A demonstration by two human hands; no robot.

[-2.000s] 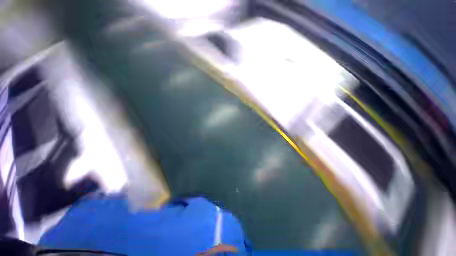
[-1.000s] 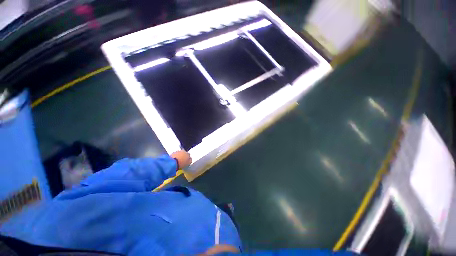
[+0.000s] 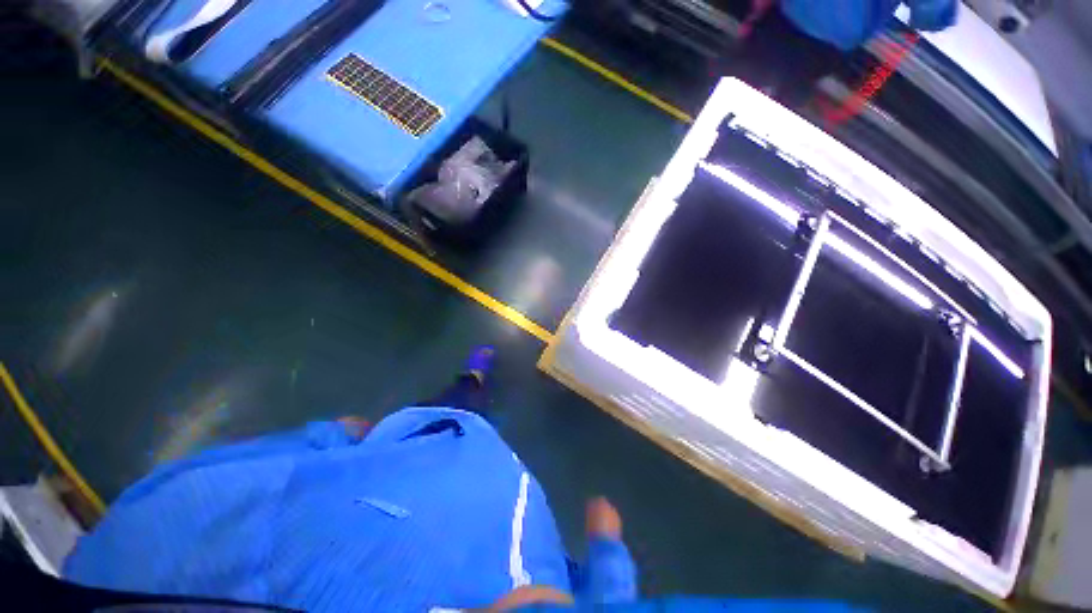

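The foam packing tray (image 3: 880, 545) lies at the right on a pallet edge (image 3: 707, 469), with a glossy black display panel (image 3: 683, 287) inside. A silver suction-cup lifting frame (image 3: 860, 407) lies on the panel. My right hand (image 3: 604, 519) is low in the middle, small, beside the blue jacket and apart from the tray. My left hand (image 3: 356, 426) barely shows at the jacket's upper edge, away from the tray. The fingers of both hands are too small to make out, and nothing is seen held.
A blue-covered table (image 3: 479, 60) at the top left bears a dark label sheet with a yellowish grid (image 3: 386, 95) and black strips (image 3: 305, 48). A black bin (image 3: 509, 192) stands beside it. Another person's blue sleeve (image 3: 838, 18) and a red coiled hose (image 3: 880, 78) are at the top right.
The view has swung, so the tray now lies at the right and the table at the top left. My left hand has come off the tray's near corner. My right hand now shows.
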